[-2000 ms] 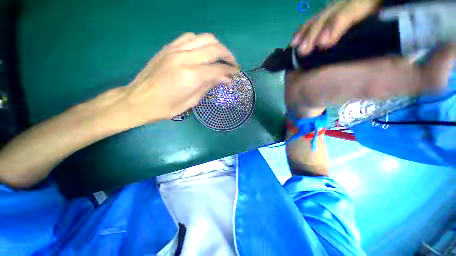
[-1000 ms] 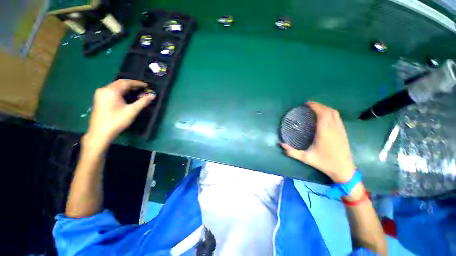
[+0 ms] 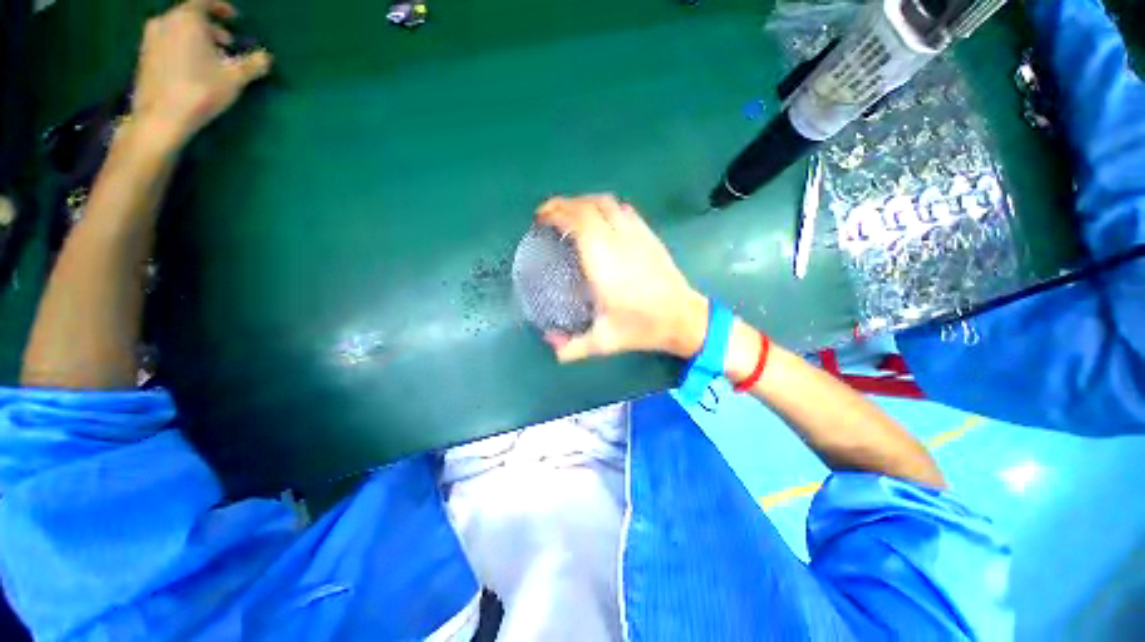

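Note:
My right hand [image 3: 632,286] grips the round screw dish [image 3: 553,278] by its edge, with fingers at the far side and thumb at the near side. The dish has a silver-grey dotted surface. Tiny dark specks [image 3: 483,291] lie on the mat just left of it. My left hand [image 3: 195,75] is at the upper left, thumb and fingers bent around something small and dark; whether it is held cannot be told. The electric screwdriver [image 3: 822,107], with black nose and pale labelled body, points down-left, above and right of the dish, with no hand on it.
A clear blister tray [image 3: 935,220] lies at the right, with a thin white stick [image 3: 807,220] beside it. A small module [image 3: 406,14] is at the top. Part of a dark tray [image 3: 78,141] shows at the left. Another person's blue sleeve [image 3: 1105,126] is at far right.
The view has shifted. My left hand has left the spot in the black tray where it was and reaches farther up. My right hand still grips the dish; dark specks now show beside it.

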